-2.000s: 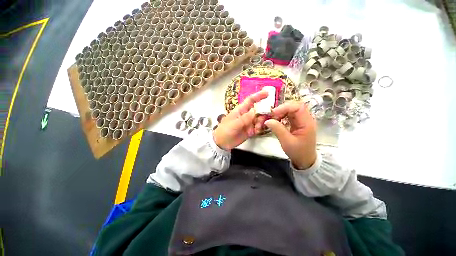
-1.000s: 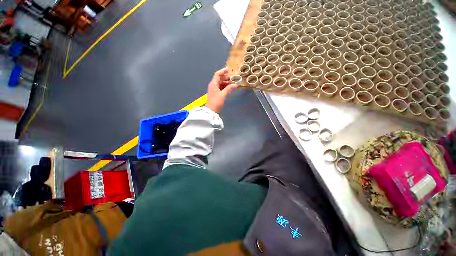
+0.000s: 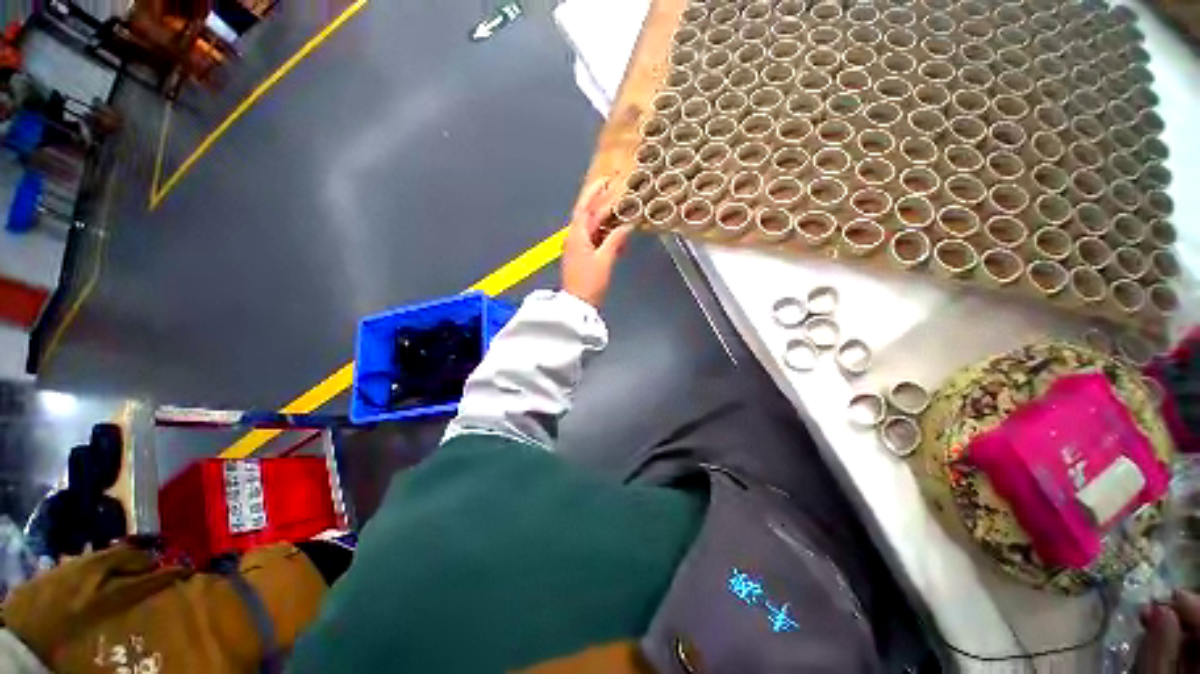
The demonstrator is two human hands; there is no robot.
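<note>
My left hand (image 3: 590, 257) is at the near left corner of the ring-filled board (image 3: 634, 116), with its fingers against the end ring (image 3: 629, 211); whether they grip it is unclear. Upright grey rings stand in packed rows on the board. Several set-aside rings (image 3: 823, 333) lie on the white table. A pink packet (image 3: 1059, 454) with a white label (image 3: 1112, 491) lies on a round patterned cushion (image 3: 961, 514). My right hand (image 3: 1161, 639) shows only as dark, blurred fingers at the lower right edge, beside clear plastic.
A blue bin (image 3: 421, 356) of dark items is below, left of my sleeve. A red crate (image 3: 250, 504) in a frame and a person's brown garment (image 3: 158, 612) are at the lower left. A cord (image 3: 1026, 657) runs below the cushion. The floor (image 3: 355, 184) is grey with yellow lines.
The view has swung left. My left hand has left the white piece over the cushion and moved to the board's corner. In the last second it has shifted only slightly; right-hand fingers now show more clearly.
</note>
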